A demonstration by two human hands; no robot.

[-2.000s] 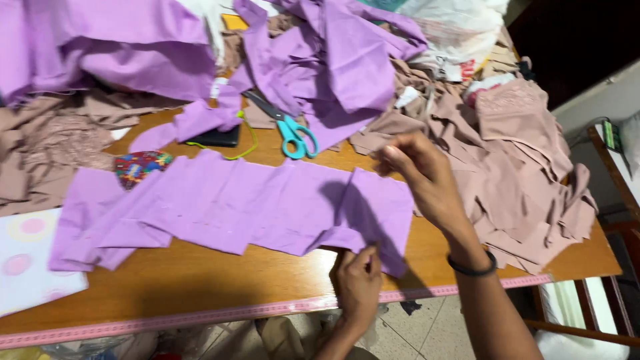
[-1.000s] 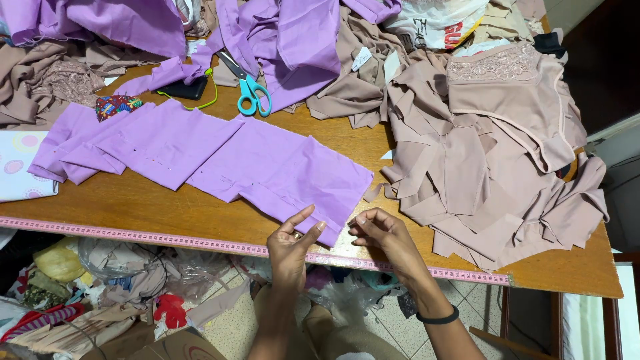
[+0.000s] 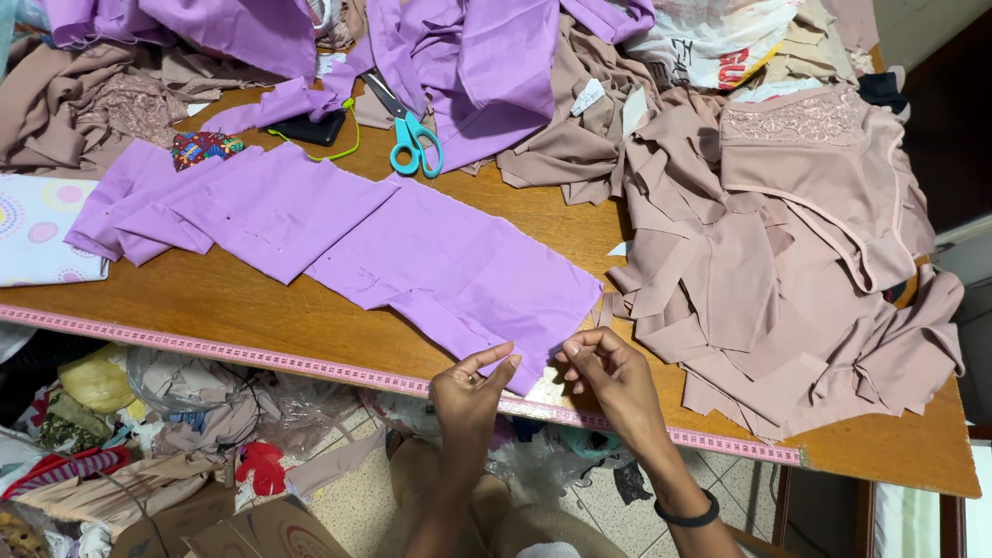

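Observation:
A long piece of purple fabric [image 3: 465, 256], partly folded over itself, lies across the wooden table. At its lower right corner is my left hand [image 3: 474, 387], thumb and forefinger apart at the fabric's edge; whether they pinch it cannot be told. Just right of that corner, my right hand [image 3: 608, 376] has its thumb and forefinger close together; anything tiny between them is too small to make out. A black band circles my right wrist. Small pins or marks dot the fabric's lower part. Teal-handled scissors [image 3: 417, 143] rest behind it, blades partly under more purple cloth.
A pink measuring tape [image 3: 232, 349] runs along the table's front edge. Beige fabric pieces [image 3: 713, 271] and a lace-trimmed brief [image 3: 814, 155] are heaped at right. Behind are purple cloth [image 3: 496, 62], a plastic bag [image 3: 705, 39] and a dark phone-like object [image 3: 310, 128]. Scraps lie below the table.
Two seconds ago my right hand was raised above the fabric; it has come down beside the corner. The fabric's right part now lies flatter. The view has shifted.

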